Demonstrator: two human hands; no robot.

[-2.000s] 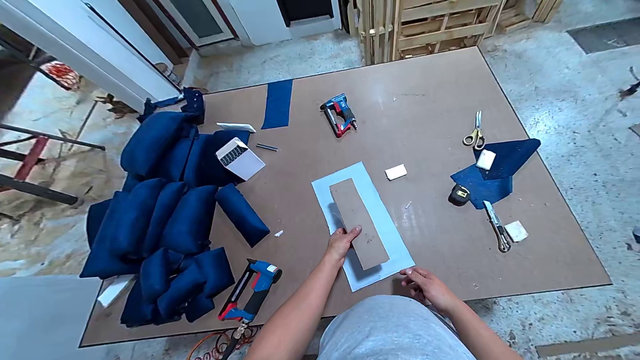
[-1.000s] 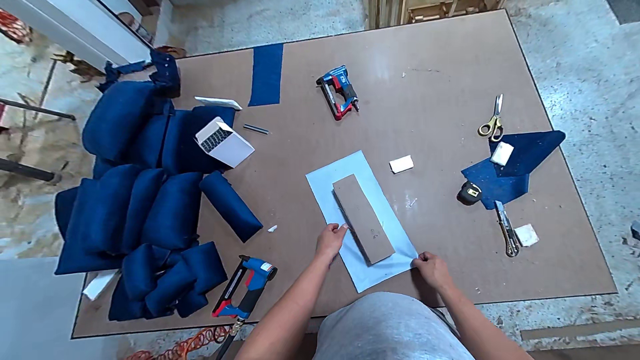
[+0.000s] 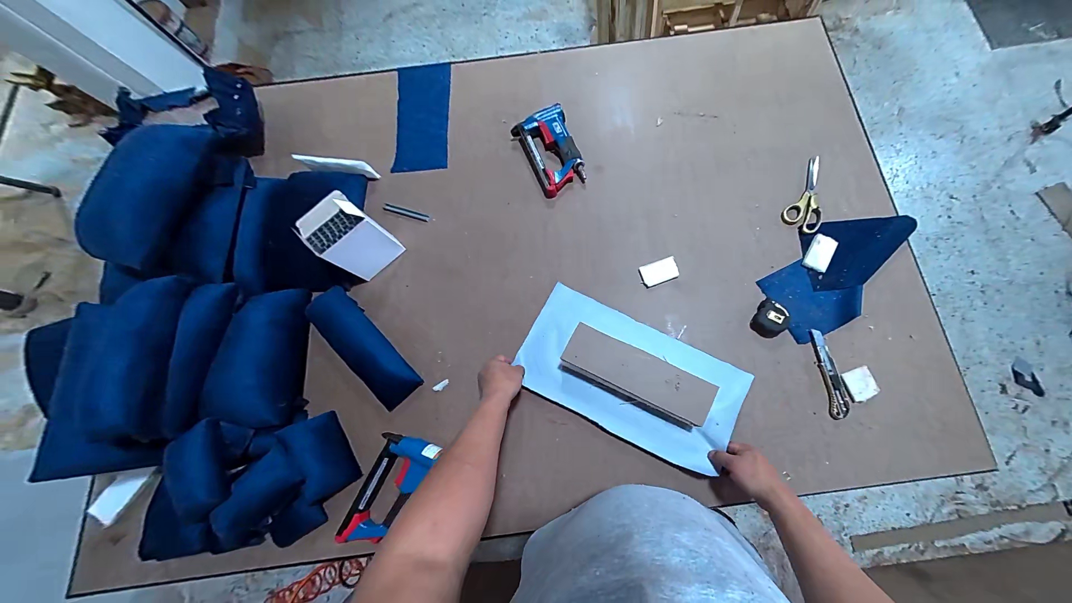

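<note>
A light blue fabric sheet [image 3: 543,339] lies slanted near the table's front edge, with a rectangular brown board [image 3: 641,374] on top of it, apparently with a layer beneath. My left hand [image 3: 501,381] pinches the sheet's left corner. At the lower right corner, my right hand [image 3: 744,469] grips the same sheet between thumb and fingers. Neither hand touches the board. A blue and red staple gun [image 3: 389,490] lies beside my left forearm, partly hidden by it. Beyond the sheet is a small white block [image 3: 659,271].
Dark blue padded cushions [image 3: 251,360] cover the table's left side, with an open box of staples [image 3: 356,243] on them. A second staple gun [image 3: 550,151] lies farther back. Scissors [image 3: 806,201], a tape measure [image 3: 770,318], a utility knife [image 3: 829,377] and blue fabric scraps [image 3: 863,251] lie right.
The sheet and board have turned from steep to more crosswise. My left hand, on the board two seconds ago, now holds the sheet's left corner. The view has shifted closer.
</note>
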